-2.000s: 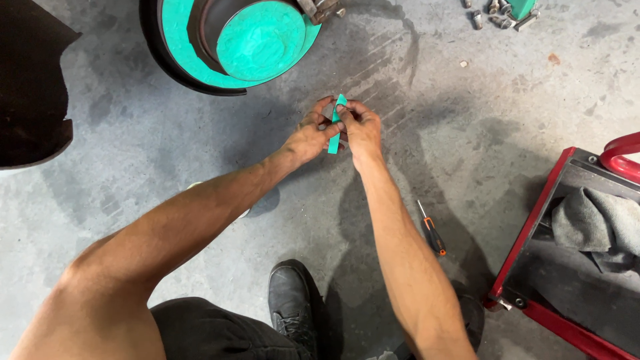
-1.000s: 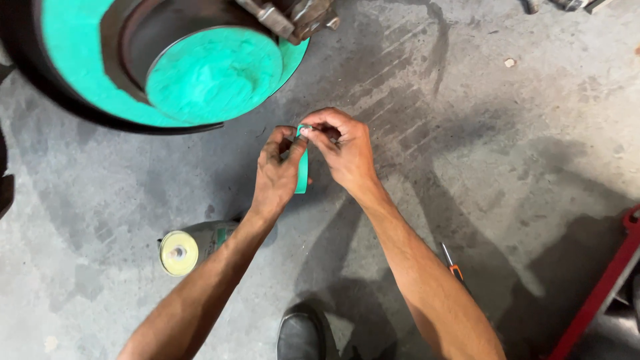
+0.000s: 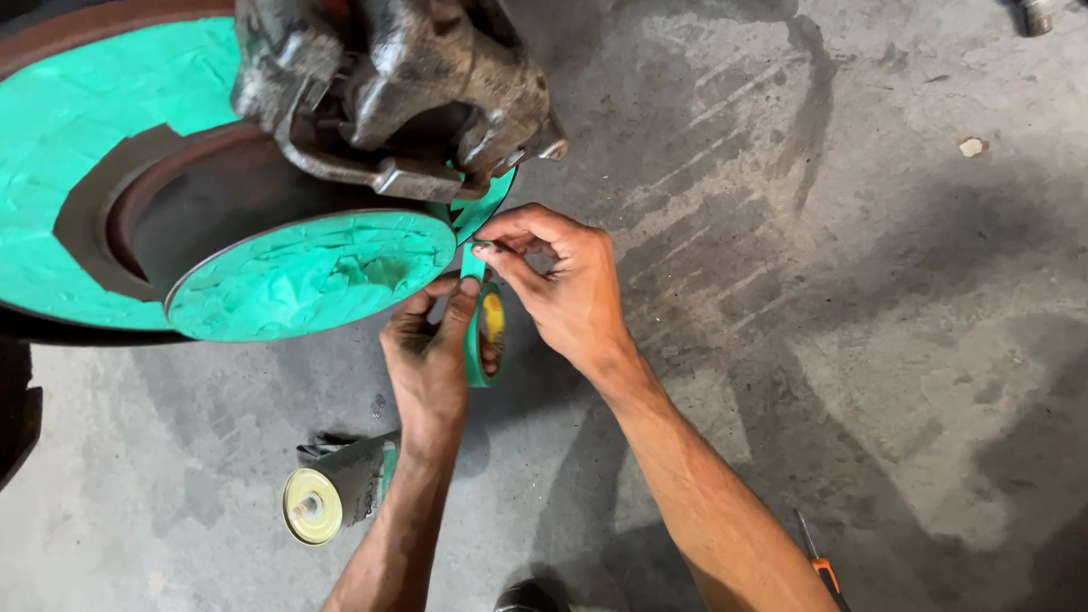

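A roll of green masking tape [image 3: 477,371] hangs on edge from my left hand [image 3: 431,357], whose thumb presses the tape and whose fingers reach through its core. My right hand [image 3: 565,285] pinches the free end of the tape between thumb and forefinger, just above the roll. Both hands are right beside the brake disc hub [image 3: 217,200], its round face covered with green tape [image 3: 314,280]. Green tape also covers the wide surface behind it [image 3: 42,187]. A metal brake caliper [image 3: 433,85] sits over the disc above my hands.
An aerosol can [image 3: 313,507] with a pale yellow end lies or stands on the concrete floor left of my left forearm. A screwdriver [image 3: 823,569] with an orange and black handle lies at lower right. A metal part [image 3: 1037,15] is at the top right, a shoe tip [image 3: 533,597] at the bottom.
The view has moved nearer to the brake assembly. My hands, which held the tape away from it over the floor, are now close beside the taped hub face.
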